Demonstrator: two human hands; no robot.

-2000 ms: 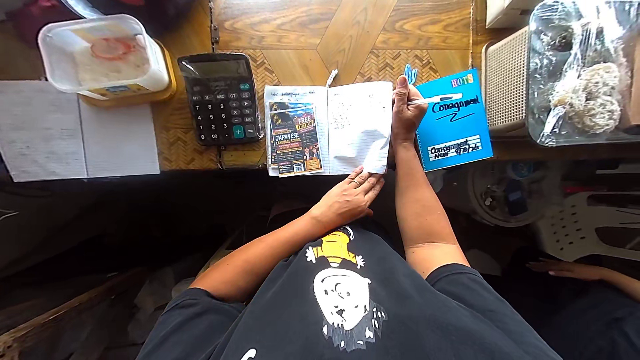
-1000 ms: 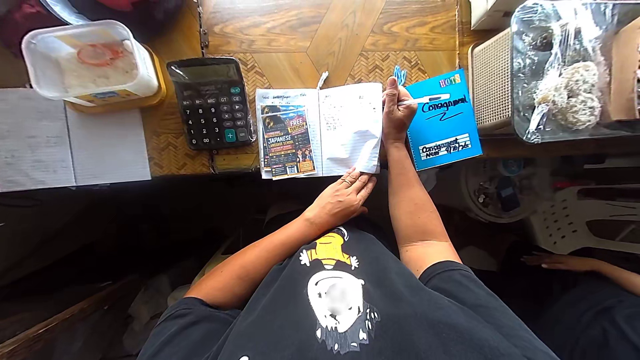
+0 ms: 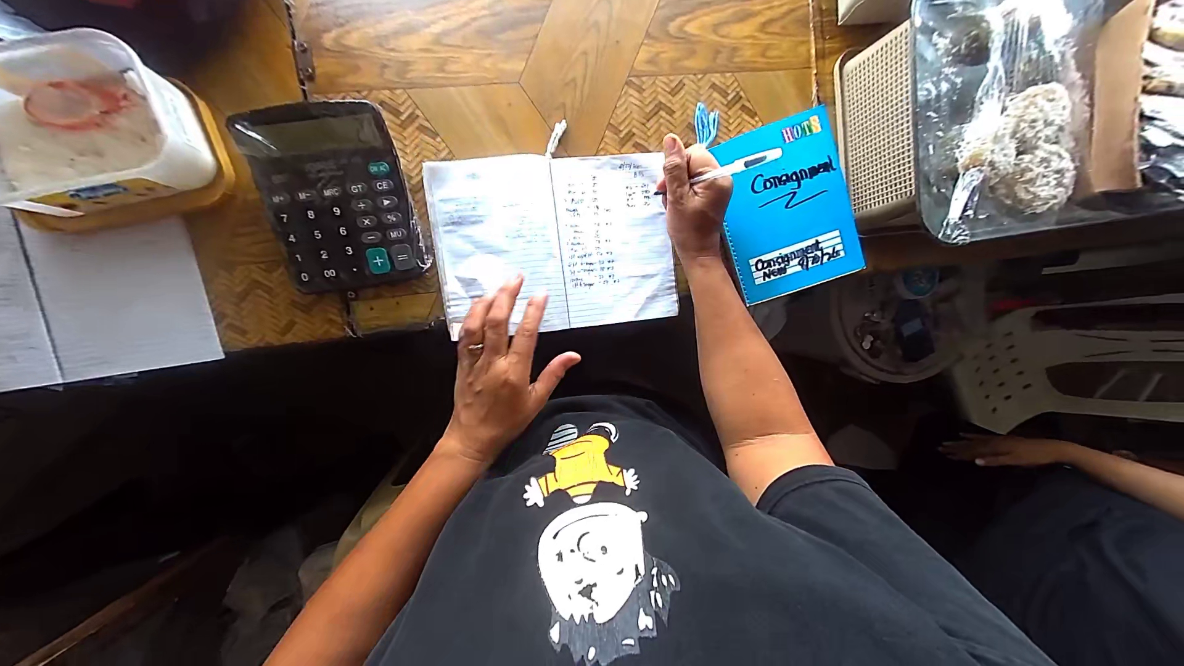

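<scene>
An open lined notebook (image 3: 615,277) with handwriting lies near the table's front edge. My left hand (image 3: 499,370) rests with spread fingers over the lower edge of its left page and holds nothing. At the right page's outer edge, my right hand (image 3: 696,199) grips a white pen (image 3: 740,165), its tip pointing left toward the page. Partly behind that hand is a blue spiral notebook (image 3: 795,222) with writing on its cover. A black desk calculator (image 3: 328,199) sits left of the open notebook.
A plastic tub (image 3: 102,120) stands at the left above another open notebook (image 3: 129,296). On the right are a woven-pattern basket (image 3: 879,129) and a clear plastic container (image 3: 1027,213) with wrapped contents. Another person's hand (image 3: 1008,450) shows at lower right, below a plastic chair (image 3: 1008,370).
My left hand has moved from the right page to the left page. The printed flyer seen on the left page before is no longer in view. The pen remains in my right hand.
</scene>
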